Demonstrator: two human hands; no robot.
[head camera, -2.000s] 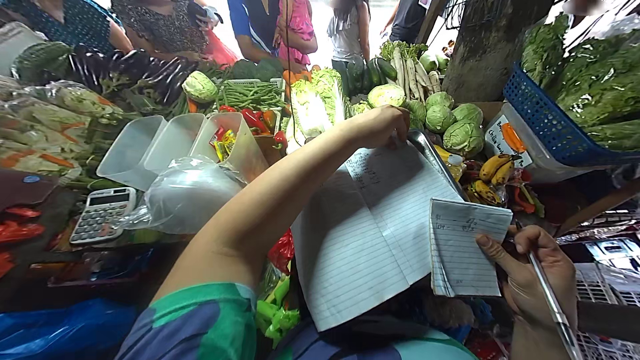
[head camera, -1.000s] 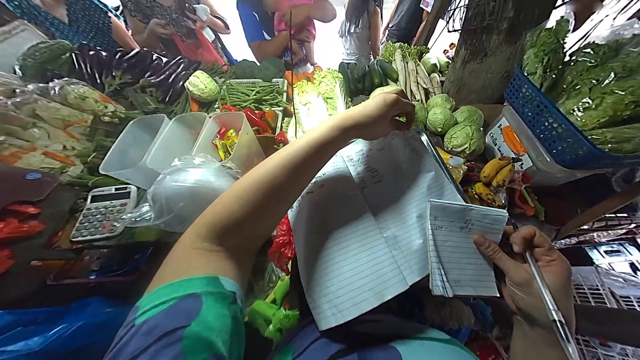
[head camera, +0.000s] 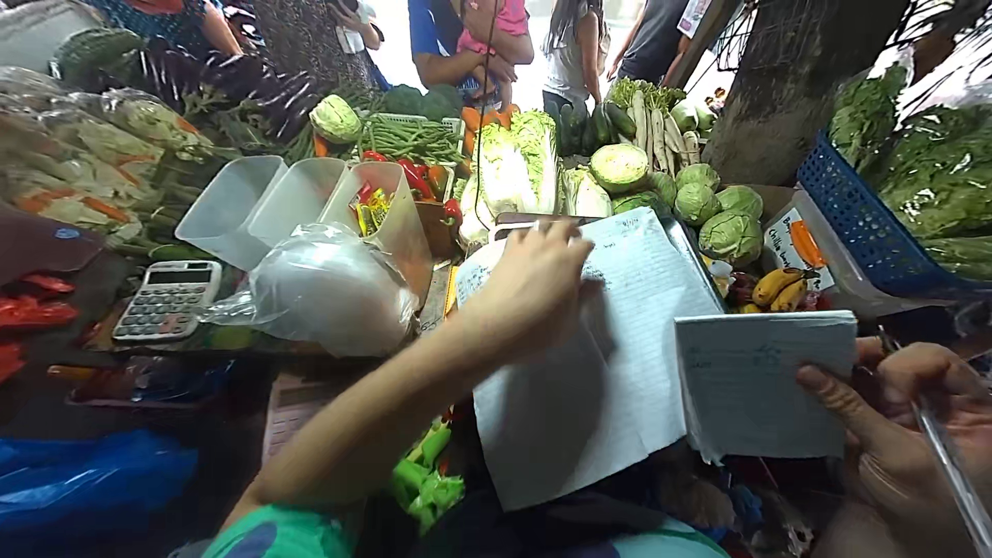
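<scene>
My left hand (head camera: 542, 283) reaches over a large lined notebook (head camera: 620, 372) with handwriting, near the top of its open pages. The fingertips are partly hidden, and I cannot tell whether they grip paper. My right hand (head camera: 891, 434) holds a small lined notepad (head camera: 763, 387) by its right edge, thumb on the front, and a pen (head camera: 953, 473) between the fingers. The notepad overlaps the large notebook's lower right side.
A knotted clear plastic bag (head camera: 325, 291) and a calculator (head camera: 167, 301) lie left of the notebook, below plastic containers (head camera: 232, 205). Cabbages (head camera: 730, 236), bananas (head camera: 781, 288) and a blue basket (head camera: 868, 217) are at right. Several people stand beyond the vegetables.
My left hand has moved left and toward me from the notebook's top right corner. My right hand still holds the notepad and pen.
</scene>
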